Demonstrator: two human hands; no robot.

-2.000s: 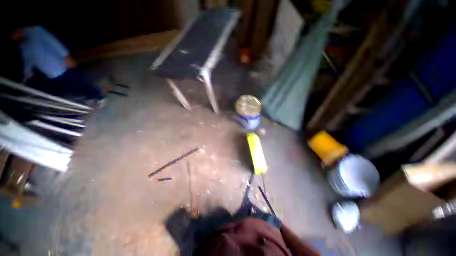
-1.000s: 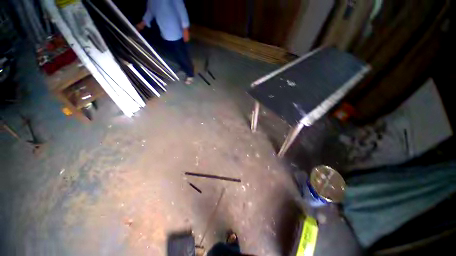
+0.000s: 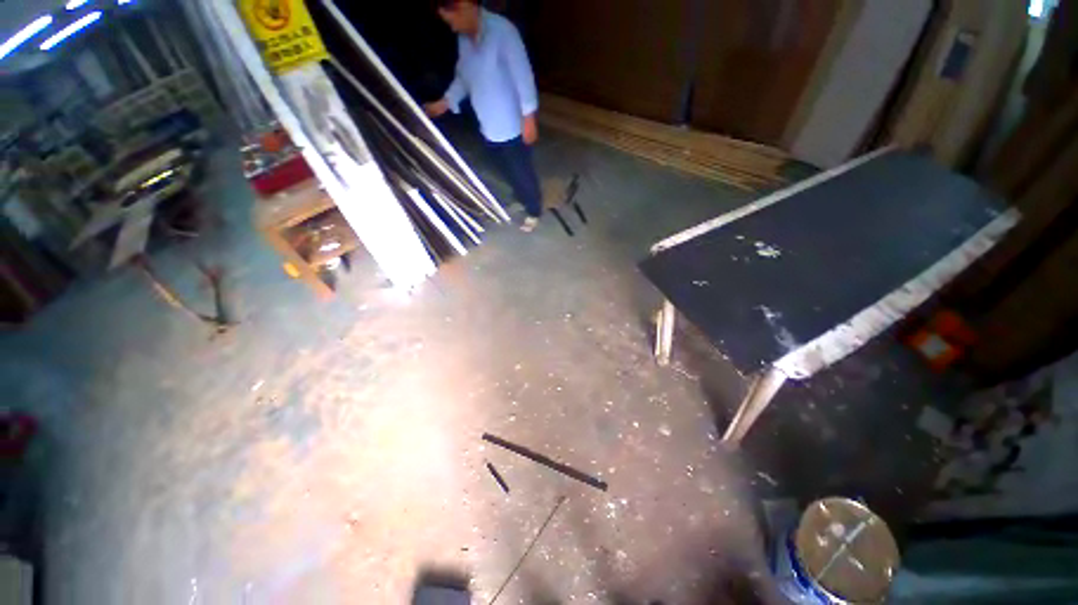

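Observation:
Neither of my hands is in the picture. Nearest in front of me, a long dark strip (image 3: pixel 544 462) and a short dark strip (image 3: pixel 497 476) lie loose on the dusty concrete floor. A thin line or stick (image 3: pixel 528 548) lies below them. A small dark flat piece (image 3: pixel 441 590) is cut off by the bottom edge. A black-topped table (image 3: pixel 828 254) with pale edges and legs stands at the right. A round bucket (image 3: pixel 844 553) with a light top and blue-white side stands at the lower right.
A person in a light blue shirt (image 3: pixel 497 78) stands at the back beside leaning long mouldings (image 3: pixel 390 166). A yellow warning sign (image 3: pixel 281 32) is at their top. A wooden stand (image 3: pixel 310 236) holds a red box (image 3: pixel 274 166). An orange object (image 3: pixel 940 340) lies beyond the table.
The view has swung left and lifted. The table and bucket now sit further right, and the yellow-green box and my clothing have left the picture. The sign and the left of the workshop now show.

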